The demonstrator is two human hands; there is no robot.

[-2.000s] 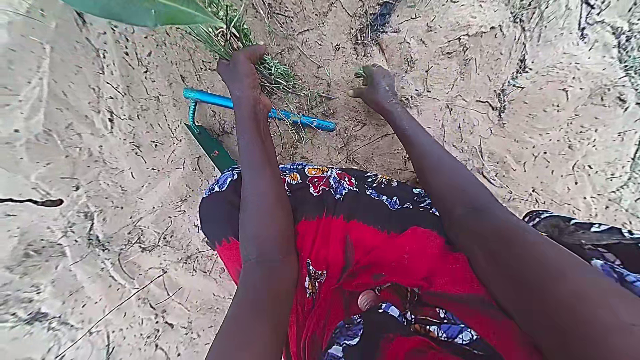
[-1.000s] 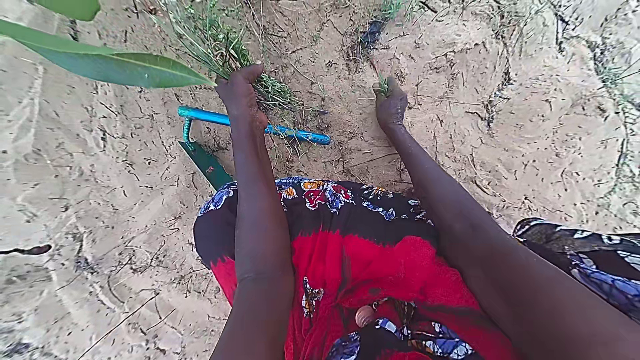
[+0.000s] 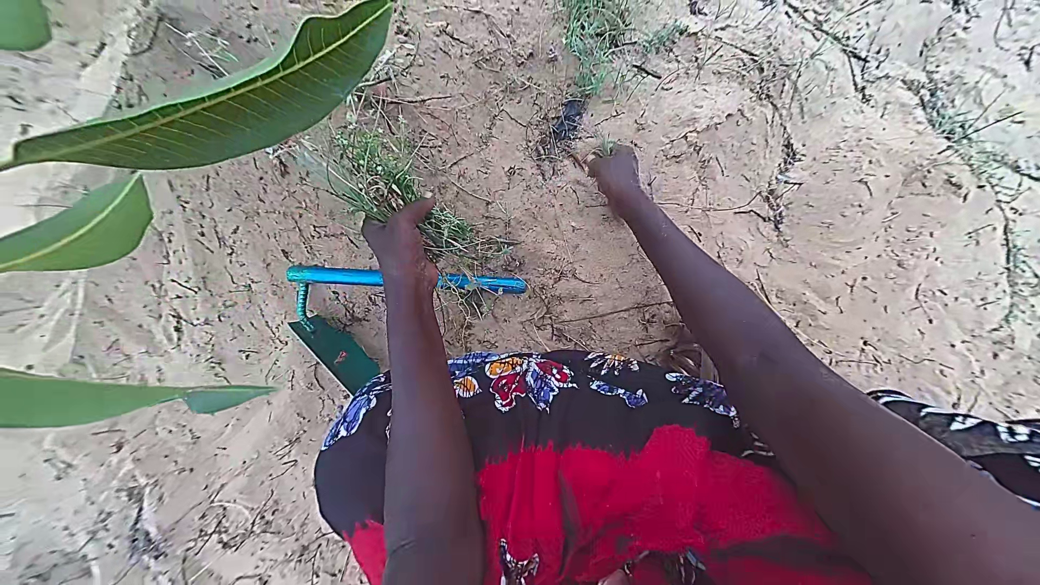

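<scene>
My left hand [image 3: 402, 231] is closed around a bunch of pulled grass and weeds [image 3: 378, 166], whose stems stick out on both sides of the fist. Under my left wrist lies a hand tool with a blue tubular handle [image 3: 341, 276], a coiled-looking metal neck and a flat green blade [image 3: 337, 353]; the blade's lower end meets the edge of my patterned cloth. My right hand [image 3: 616, 171] is low over the sand to the right, its fingers curled on a small green tuft [image 3: 605, 148]. Its fingertips are partly hidden.
Large green leaves [image 3: 219, 114] hang close to the camera on the left. A grass clump [image 3: 597, 36] grows beyond my right hand, with a dark scrap [image 3: 566, 123] just below it. Twigs and dry roots are scattered over the sandy ground [image 3: 504, 106]. My red and black cloth [image 3: 601, 479] covers my lap.
My right hand has moved forward, away from my body, toward the dark scrap. My left hand keeps its bunch above the blue handle. More leaves have come into view on the left.
</scene>
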